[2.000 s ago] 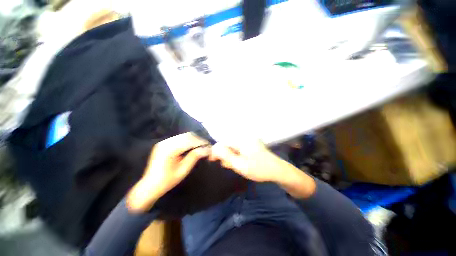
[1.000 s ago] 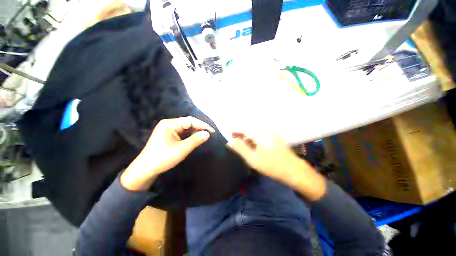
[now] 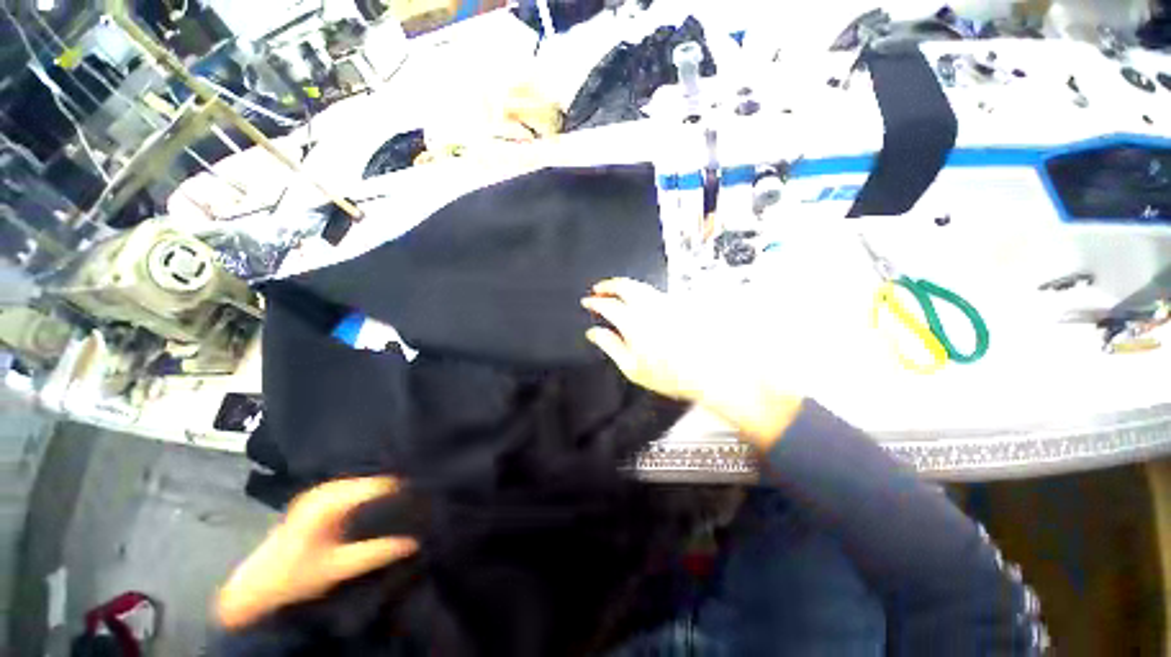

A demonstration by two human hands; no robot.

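Note:
The black garment piece (image 3: pixel 514 270) lies on the white table left of the needle area and hangs over the front edge towards my lap. A blue and white label (image 3: pixel 366 334) shows on it. My right hand (image 3: pixel 693 359) lies on its right part, palm down, fingers apart. My left hand (image 3: pixel 315 546) is blurred at the lower left, at the hanging cloth's left side, with thumb and fingers apart. The white sewing machine (image 3: pixel 796 193) stands behind, with a black strip (image 3: pixel 912 128) over its head. The presser foot and needle are too unclear to tell.
Scissors (image 3: pixel 944 327) with yellow and green loops lie right of the machine's needle area. Small metal tools (image 3: pixel 1136 331) lie at the table's right. A printed scale (image 3: pixel 899 453) runs along the front edge. Another machine part (image 3: pixel 180 270) stands at the left. A red object (image 3: pixel 125 620) is on the floor.
My hands were together at the cloth's edge and are now apart: left hand down and left, right hand on the cloth. The cloth lies flatter, further onto the table. The view has shifted.

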